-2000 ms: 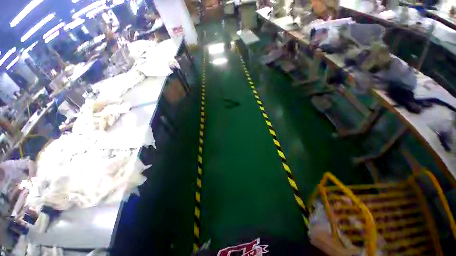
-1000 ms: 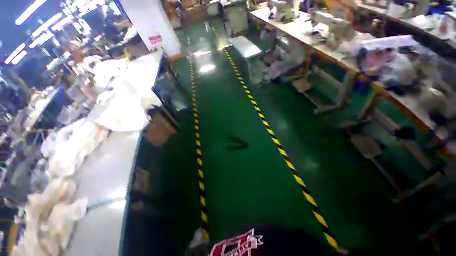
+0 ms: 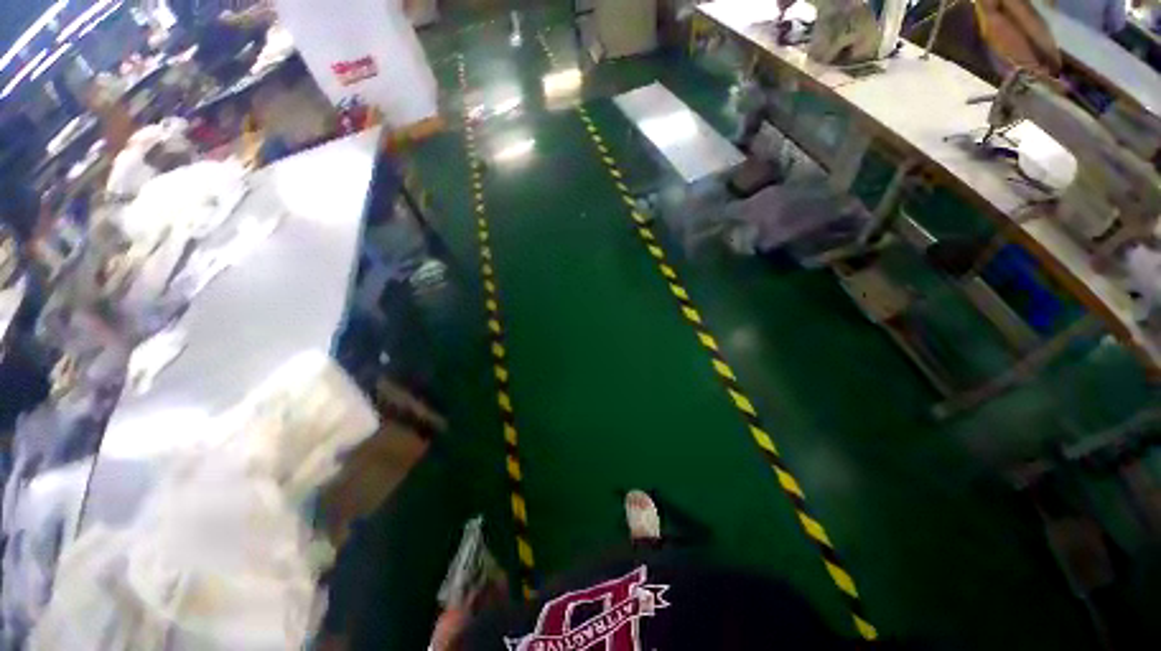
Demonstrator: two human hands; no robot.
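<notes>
My left hand (image 3: pixel 451 623) is small and blurred at the bottom edge, left of the dark shirt with a red and white print. It is closed on a whitish, shiny thing that looks like a clear plastic bag (image 3: pixel 469 562), which sticks up and forward from the fingers. What is inside the bag cannot be told. My right hand is not in view.
A green aisle floor (image 3: pixel 586 369) runs ahead between yellow-black tapes. A white table (image 3: pixel 299 242) with heaped pale cloth (image 3: pixel 229 509) and a carton (image 3: pixel 369 477) below it stand left. Sewing tables (image 3: pixel 917 115), stools and a low white table (image 3: pixel 681 134) stand right. A pillar (image 3: pixel 363 64) is ahead left.
The view has moved forward along the aisle. The yellow cart has left the picture. My left hand and the bag show more clearly at the bottom, and a shoe has come into view.
</notes>
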